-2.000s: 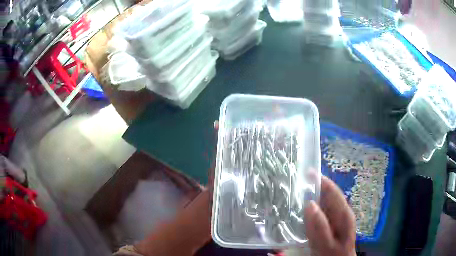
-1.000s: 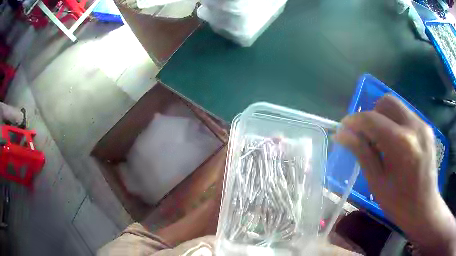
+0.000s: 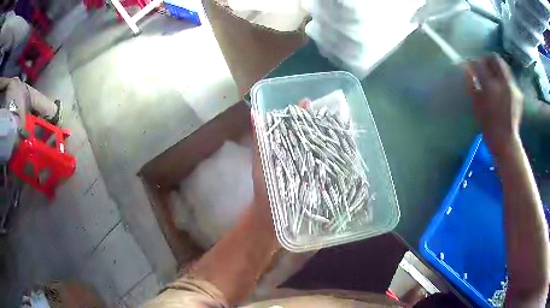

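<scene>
An open clear box of thin silver-grey metal pins is held up, tilted, at the middle. My left hand supports it from the left and beneath, mostly hidden by the box. Its forearm comes from below. My right hand, blurred, is raised at the upper right, away from the box. It holds the clear box lid, whose pale edge shows beyond the fingers.
A blue tray with scattered small white pieces lies right on the dark green bench. Cloudy plastic boxes stand behind. An open carton with white bag contents is at lower left. A red stool and a person's arm are farther left.
The lid has come off the box and moved with my right hand to the upper right. The box is now uncovered and higher in view. The view has shifted left.
</scene>
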